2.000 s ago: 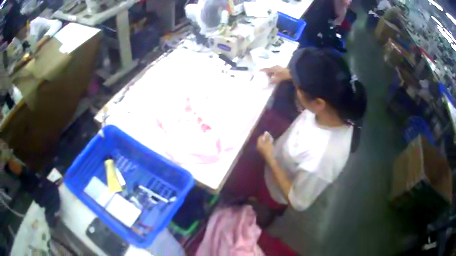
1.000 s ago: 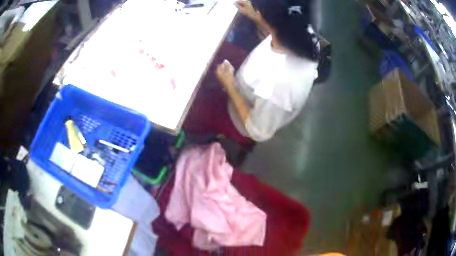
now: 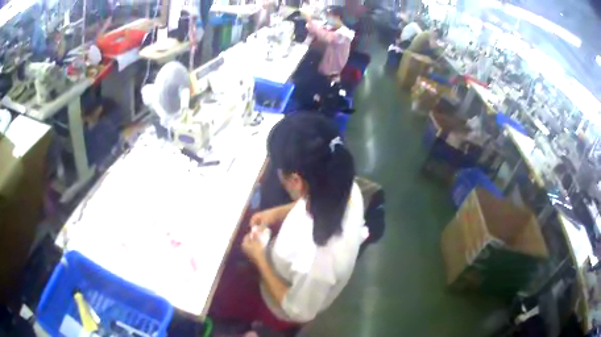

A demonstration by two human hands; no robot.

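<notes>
Neither of my hands shows in the head view. Nearest in front of me, at the bottom left, is a blue plastic basket [image 3: 148,304], cut off by the lower edge. A yellow item [image 3: 85,312] stands in it beside white card or paper pieces [image 3: 70,325]. Behind it lies a white table [image 3: 132,204] with small pink marks or pieces on it, too bright to make out well. A seated worker [image 3: 316,243] in a white top holds a small white piece [image 3: 263,235] in both hands at the table's right edge.
A sewing machine [image 3: 214,122] and a white fan [image 3: 168,92] stand at the table's far end, with another blue basket [image 3: 273,95] beyond. A green-floored aisle [image 3: 382,197] runs on the right, with an open cardboard box [image 3: 491,240]. Another person [image 3: 331,49] is farther back.
The view has swung up along the aisle, so the near basket sits lower and the pink garment has left the picture. The seated worker's hands have come together at the white piece.
</notes>
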